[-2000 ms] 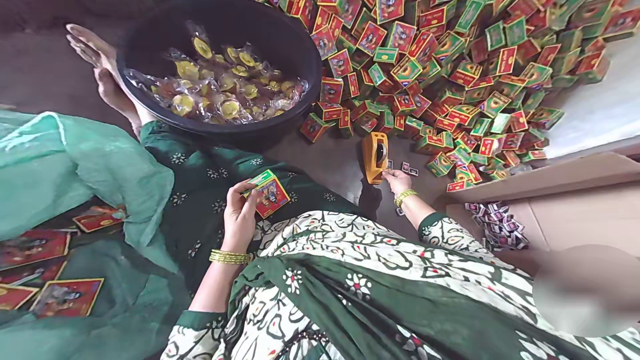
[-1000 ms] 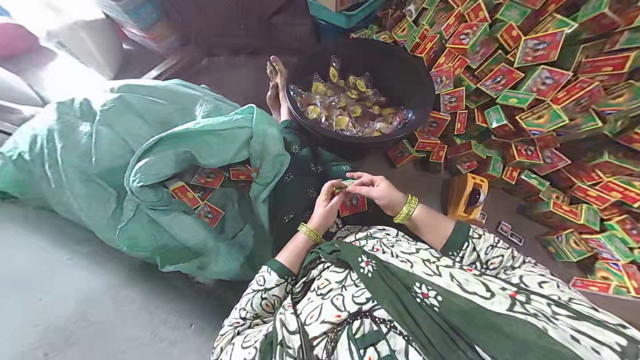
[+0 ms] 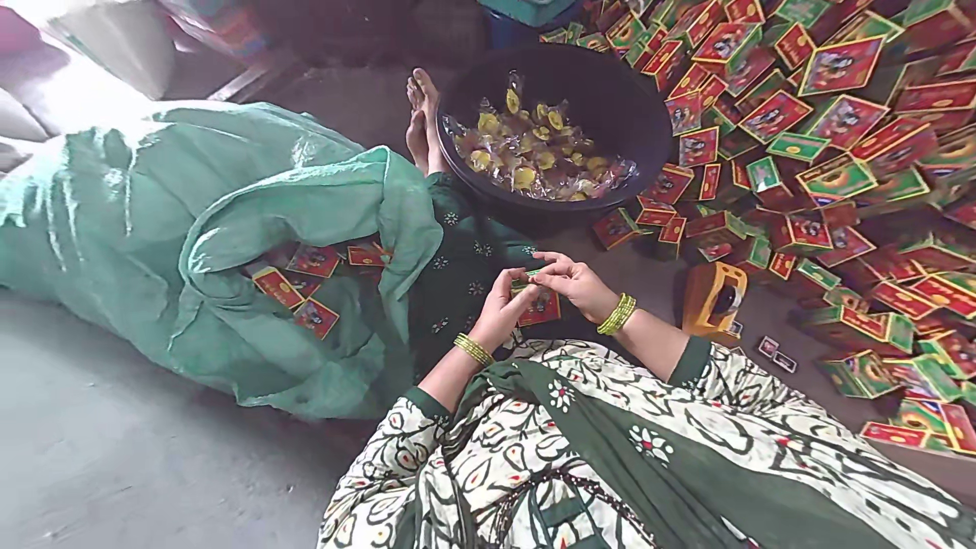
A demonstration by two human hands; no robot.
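Over my lap, my left hand [image 3: 505, 309] and my right hand [image 3: 576, 286] meet at the top of a small red and green printed box [image 3: 543, 306]. The fingers of both hands are on its green upper edge. To the right, a yellow-orange tape dispenser [image 3: 711, 303] stands on the floor. A black tub [image 3: 648, 122] beyond my hands holds clear-wrapped pieces with yellow parts [image 3: 534, 145]. An opened green sack [image 3: 267, 191] at the left has several red printed boxes [image 3: 314, 316] in its mouth.
A large heap of red and green boxes [image 3: 846, 152] spreads over the floor at the right. Two small dark-edged pieces [image 3: 776, 354] lie near the tape dispenser. My bare feet [image 3: 423, 114] are beside the tub. A teal container [image 3: 534, 9] stands behind it.
My right hand has left the tape dispenser, where it was two seconds ago, and joined my left hand at the box. The view has swung to the left.
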